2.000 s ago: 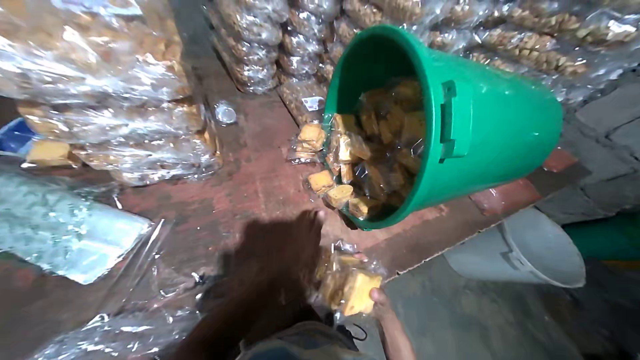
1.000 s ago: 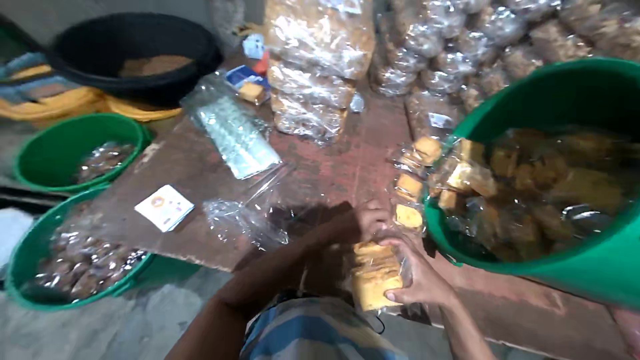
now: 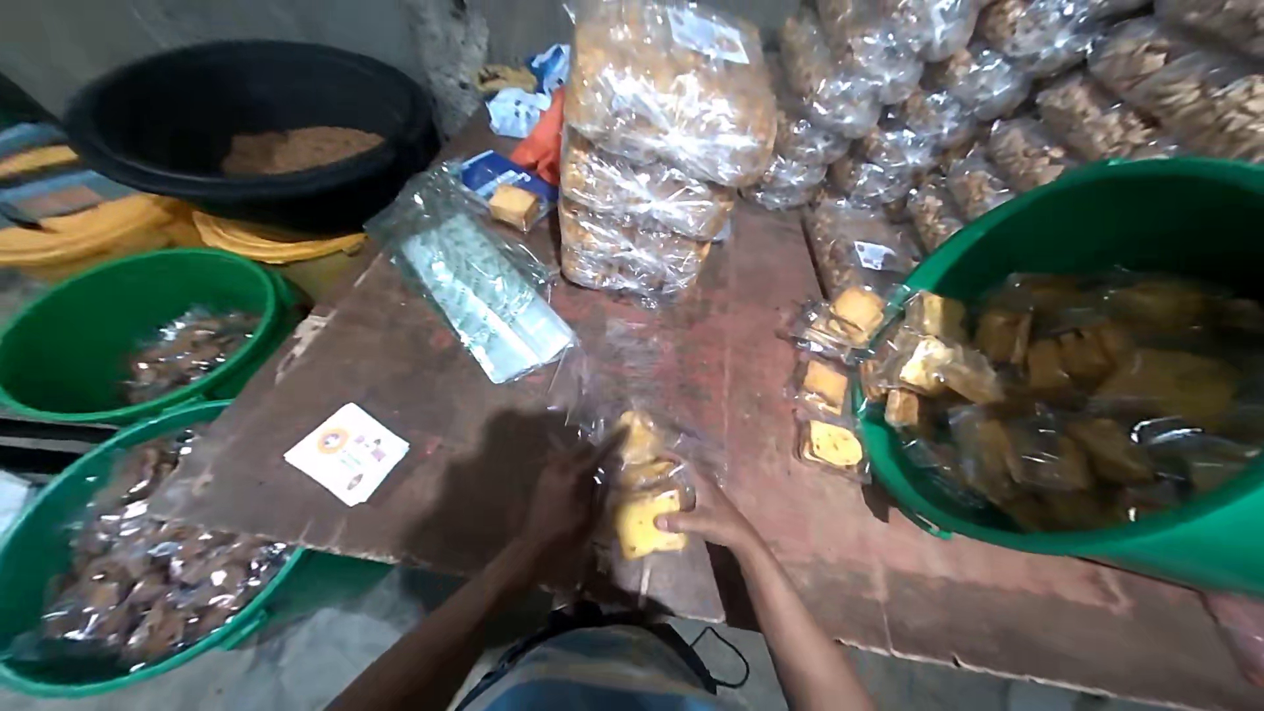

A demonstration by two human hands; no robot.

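Yellow baked squares in clear wrapping (image 3: 649, 521) lie on the reddish-brown table near its front edge. My right hand (image 3: 713, 512) grips the nearest packet from its right side, thumb on top. On the other side, my left hand (image 3: 565, 494) is in shadow at the edge of a clear plastic bag (image 3: 637, 390) around the packets; its fingers are hard to make out. Several small wrapped packets (image 3: 831, 444) lie in a column to the right, beside a tipped green bucket (image 3: 1047, 538) holding more of them.
A pile of flat clear bags (image 3: 489, 296) and a stack of printed white labels (image 3: 348, 454) lie on the left. Large filled bags (image 3: 667, 99) stand stacked behind. Green tubs (image 3: 39, 632) and a black basin (image 3: 252, 188) stand left of the table.
The yellow packets, held close to my body a second ago, are now lower over the table within a clear bag. My hands have moved forward with them. The view has swung left since the oldest frame.
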